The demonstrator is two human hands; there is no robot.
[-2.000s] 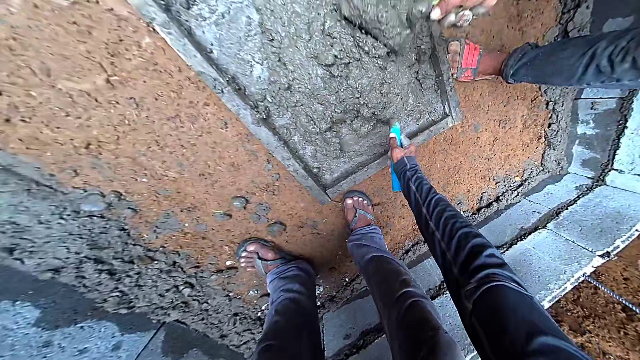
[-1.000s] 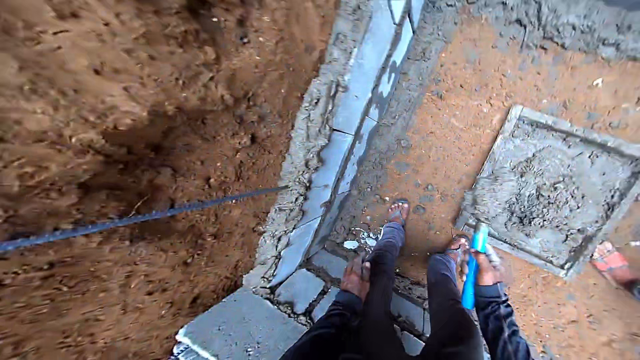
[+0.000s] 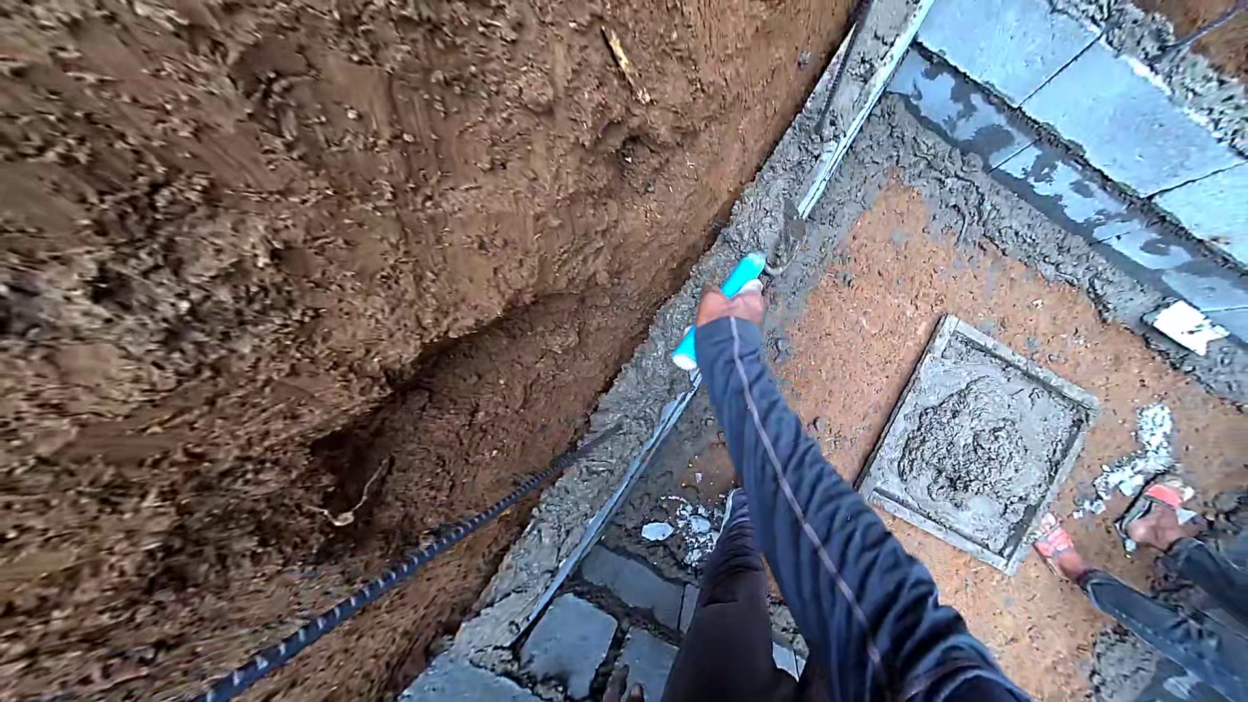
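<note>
My right hand [image 3: 731, 304] is closed around the turquoise handle [image 3: 746, 273] of what looks like a trowel. Its mortar-coated blade [image 3: 791, 234] is over the wet mortar [image 3: 673, 336] along the top of a block wall, beside the soil bank. A thin straight pale edge [image 3: 619, 499] runs along this mortar. Of my left hand, only what seem to be fingertips [image 3: 624, 690] show at the bottom edge, near the grey blocks [image 3: 569, 639]; its grip is hidden. A square tray [image 3: 1009, 363] holding a heap of wet mortar [image 3: 965, 444] lies on the reddish ground to the right.
A ribbed steel bar [image 3: 385, 582] slants across the dug soil [image 3: 322, 244] at lower left. Another block wall [image 3: 1121, 117] stands at upper right. A person's feet in red sandals [image 3: 1058, 548] are beside the tray. White fragments [image 3: 657, 531] lie near my foot.
The view has swung a lot, from the tray to the wall and soil bank. My right hand, with the turquoise handle, has moved from beside the tray to over the wall's mortar.
</note>
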